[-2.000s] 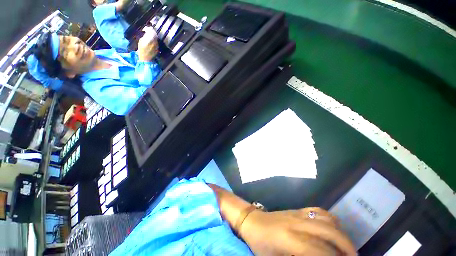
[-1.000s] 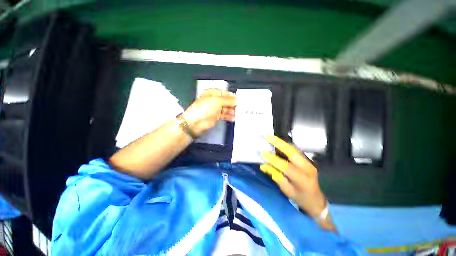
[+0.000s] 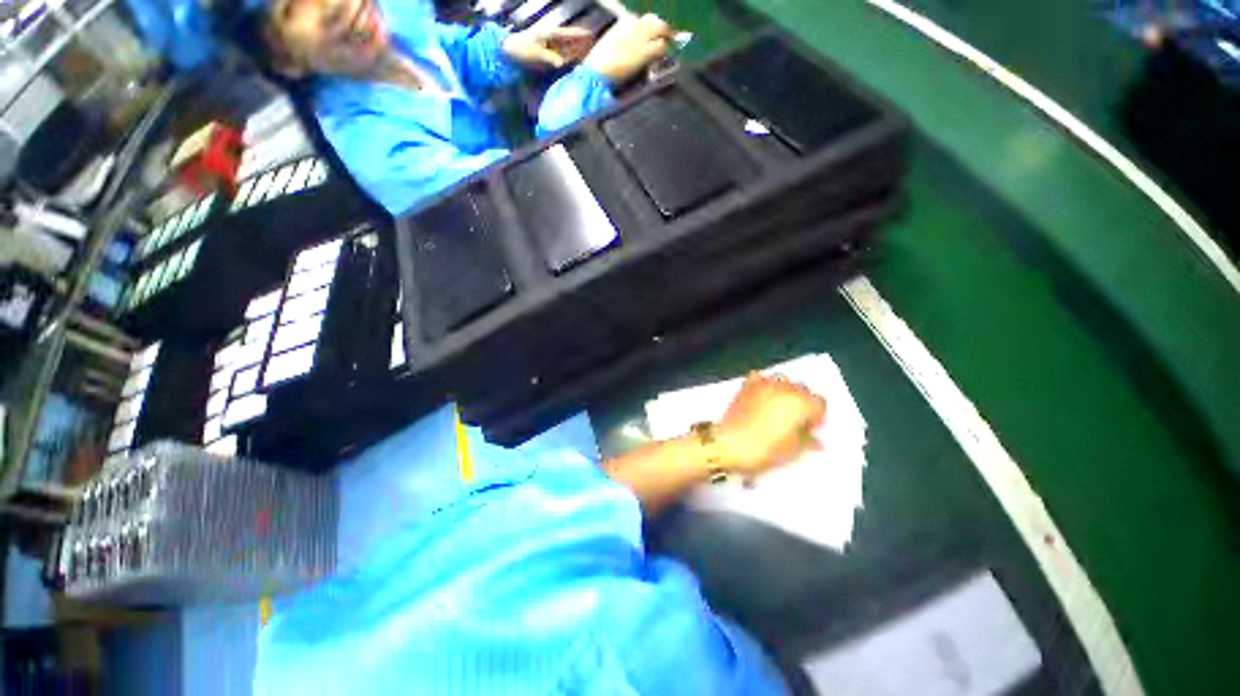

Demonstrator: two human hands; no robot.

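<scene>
A fanned pile of white film sheets (image 3: 830,476) lies on the dark green bench. My left hand (image 3: 772,424) is on top of the pile with its fingers bent down; whether it pinches a sheet cannot be told. A whitish film with small print (image 3: 932,650) lies at the bottom right, cut off by the frame edge. My right hand is out of the picture. A stack of black foam trays (image 3: 653,286) stands beyond the pile, with glossy dark units (image 3: 560,211) in the pockets of its top tray.
A person in a blue smock (image 3: 408,116) sits behind the tray stack with both hands raised. Black trays with white rectangles (image 3: 297,320) and a grey stack of thin trays (image 3: 204,524) stand at the left. The green conveyor (image 3: 1034,299) runs along the right, beside a pale edge strip (image 3: 979,462).
The view has swung to the left. My left hand has moved from the tray in front of me onto the white pile. My right hand and the film it held have left the picture.
</scene>
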